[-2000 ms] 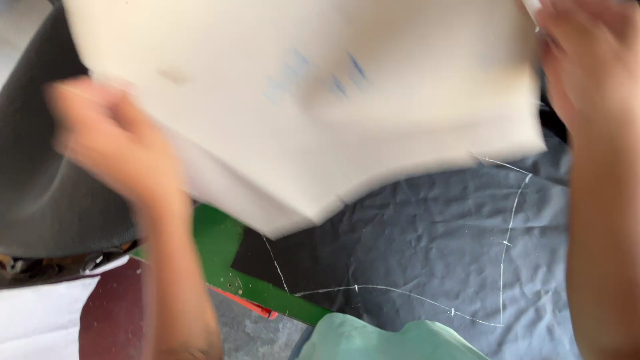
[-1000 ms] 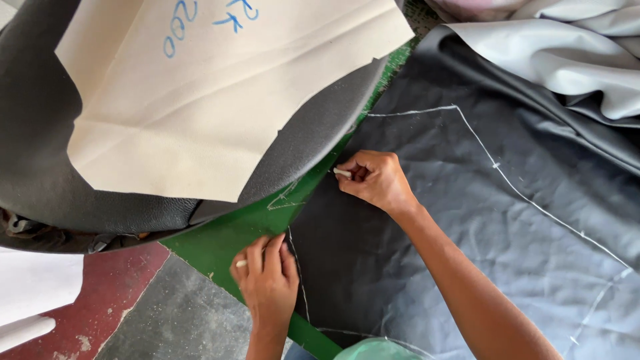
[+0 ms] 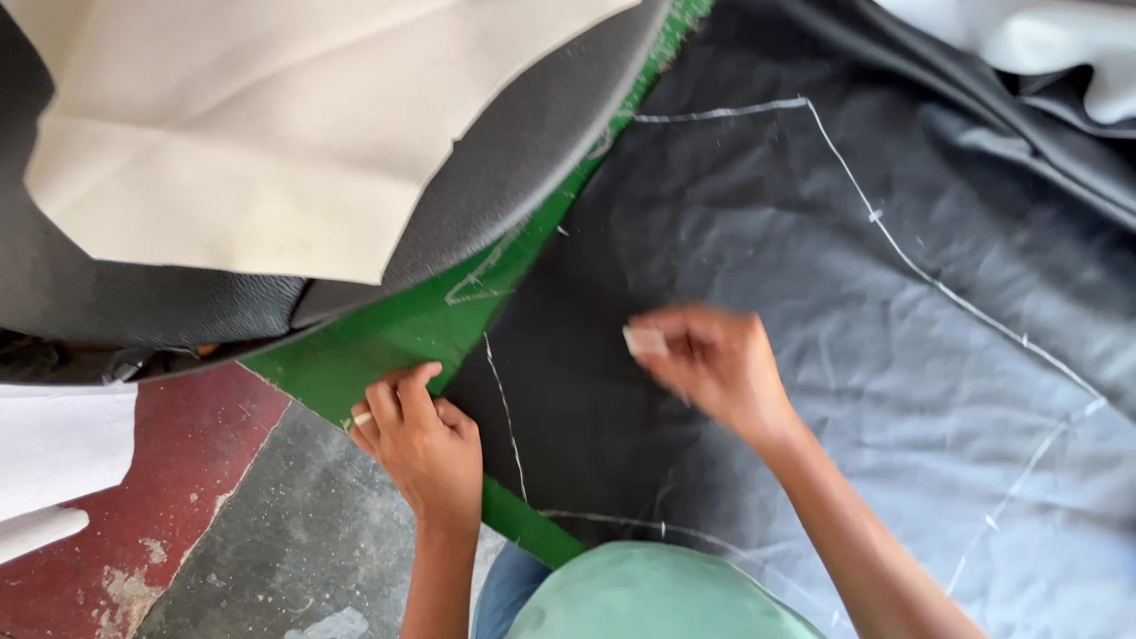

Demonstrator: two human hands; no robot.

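Observation:
Black sheet material (image 3: 710, 231), marked with white outlines and short cross ticks, lies over a green board (image 3: 373, 342). My right hand (image 3: 710, 364), slightly blurred, is over the middle of the sheet and pinches a small white piece of chalk (image 3: 645, 341). At the board's lower edge, beside the sheet's left edge, my left hand (image 3: 422, 444) rests with bent fingers and a ring on one of them; nothing shows in its grasp. A cream pattern piece (image 3: 266, 151) lies on a black padded seat-like part (image 3: 524, 133) at upper left.
Folds of black and light grey material (image 3: 1047, 44) are heaped at the upper right. White sheets (image 3: 62, 444) are at the far left, above a red and grey floor (image 3: 257, 532). The padded part's rim overhangs the green board.
Two seconds ago both hands held the cream pattern piece; by one second ago it lay on the padded part. Since then my right hand has moved away from the sheet's left edge with the chalk.

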